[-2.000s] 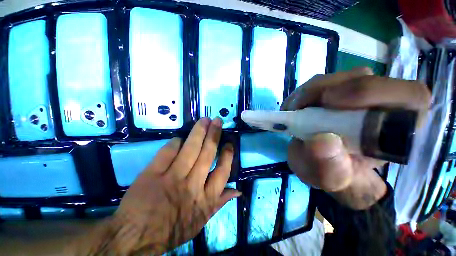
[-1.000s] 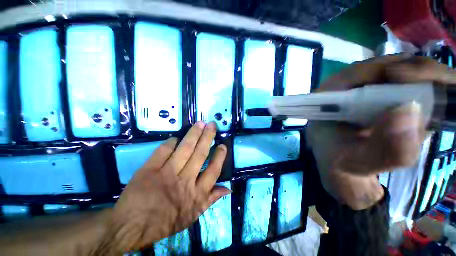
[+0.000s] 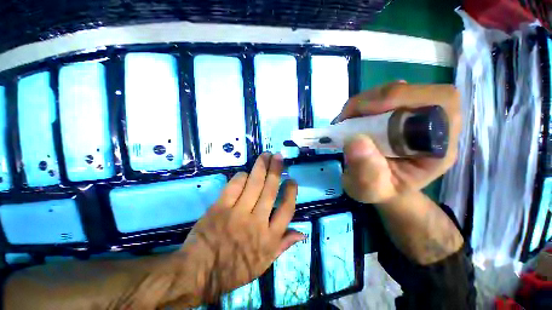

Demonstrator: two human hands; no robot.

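Observation:
The black blister tray (image 3: 94, 212) holds light-blue phone back covers, two rows upright and a middle row sideways. My right hand (image 3: 396, 145) is closed around a white pen-type tool (image 3: 369, 130) with a dark rear end. The tool's dark tip is over the lower end of the fifth large upright cover (image 3: 277, 91), near its camera area; contact cannot be told. My left hand (image 3: 242, 224) lies flat over the tray with fingers apart, fingertips at the lower edge of that cover. The cover to its left (image 3: 219, 103) shows black camera dots and short line marks.
Stacked blister trays (image 3: 181, 15) with dark ribbed edges lie beyond the working tray. A pale strip (image 3: 399, 48) crosses the green bench mat (image 3: 399, 79). Crumpled plastic film (image 3: 499, 145) hangs at the right. A red crate (image 3: 499, 12) is at the top right, and another tray (image 3: 542, 224) shows at the right edge.
The tool has moved from the fourth cover to the fifth, and my left fingertips have shifted one cover to the right. The tray appears lower and further left in view.

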